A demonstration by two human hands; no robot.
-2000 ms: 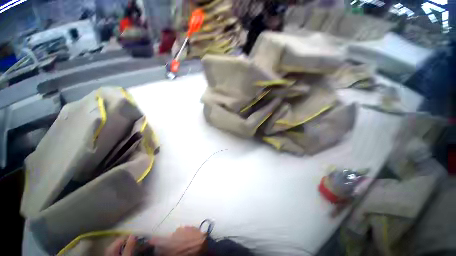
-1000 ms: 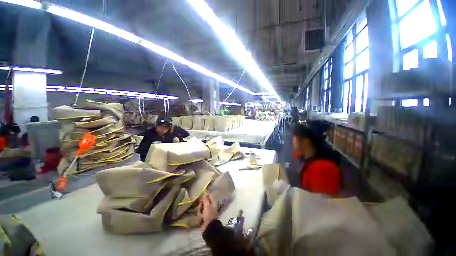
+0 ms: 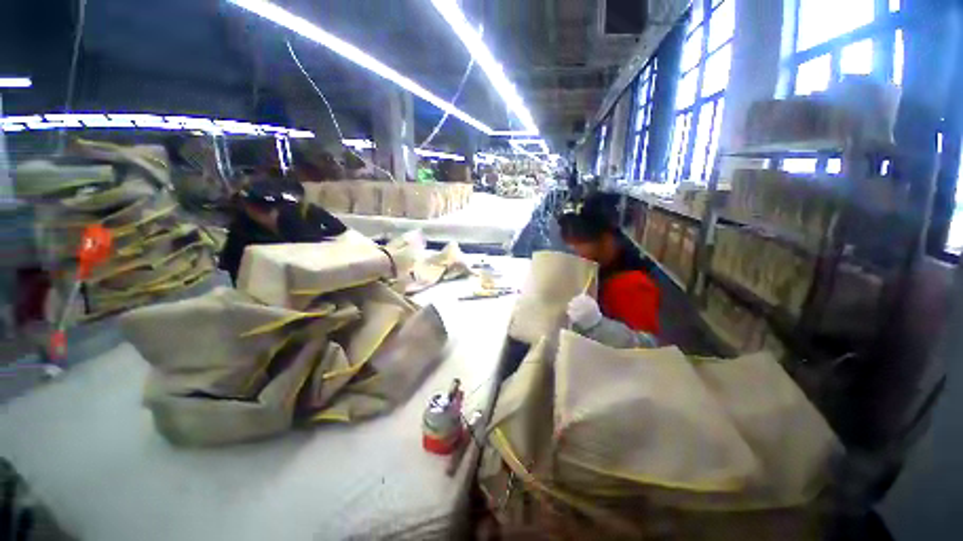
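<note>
No hand of mine is in the picture. A heap of beige fabric covers with yellow edging (image 3: pixel 216 349) lies crumpled on the white table (image 3: pixel 253 491). A red pot with a grey metal-looking top (image 3: pixel 441 425) stands near the table's right edge, with a thin dark item beside it. More beige covers with yellow edges (image 3: pixel 644 412) are piled to the right of the table edge.
A person in red (image 3: pixel 630 301) with a white-gloved hand is behind the right pile. A person in dark clothes (image 3: pixel 277 224) is behind the heap. An orange item (image 3: pixel 93 252) and a tall stack of covers (image 3: pixel 148 238) are at the left. Shelves (image 3: pixel 739 211) line the right.
The view has turned to the right. The hand that was over the heap's edge beside the pot is out of the picture. The person in red shows a gloved hand at a cover.
</note>
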